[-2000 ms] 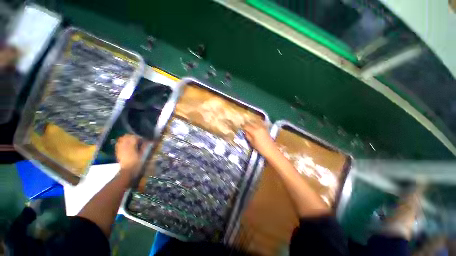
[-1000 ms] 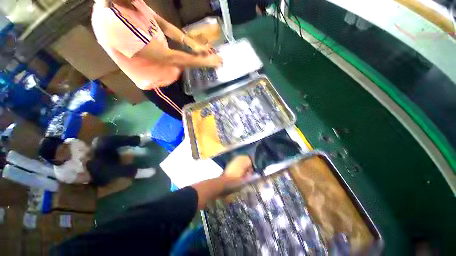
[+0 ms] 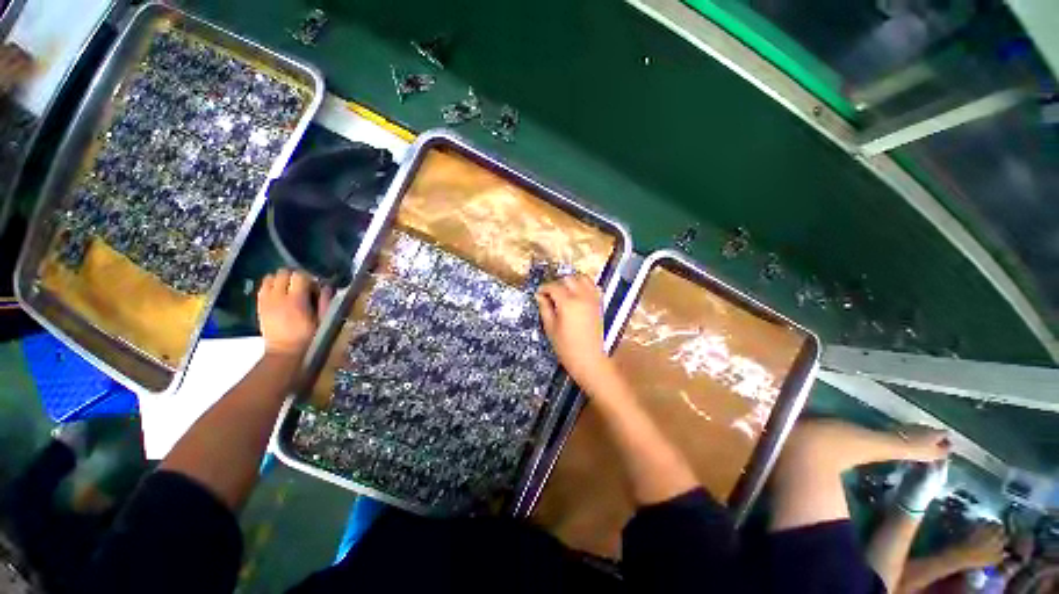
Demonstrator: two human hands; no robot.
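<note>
The fuller tray [image 3: 437,142] lies in the centre, with packed rows of circuit boards [image 3: 441,360] and a strip of brown liner [image 3: 499,215] showing at its far end. My right hand [image 3: 571,316] is over the tray's right part, its fingertips closed on a small circuit board [image 3: 541,275] at the upper edge of the rows. My left hand [image 3: 290,311] is at the tray's left rim, fingers bent, beside the black bundle [image 3: 319,209]; I see nothing in it, though its palm is hidden.
The emptier tray [image 3: 809,360] adjoins on the right, a further filled tray [image 3: 311,79] stands left. Loose boards [image 3: 462,109] lie on the green surface. A white sheet [image 3: 203,389] and blue bin [image 3: 81,377] are lower left. Another person's arms [image 3: 848,453] are at right.
The view has swung back from the neighbouring worker on the left to the trays. My right hand shows again over the centre tray; my left hand remains by its left rim.
</note>
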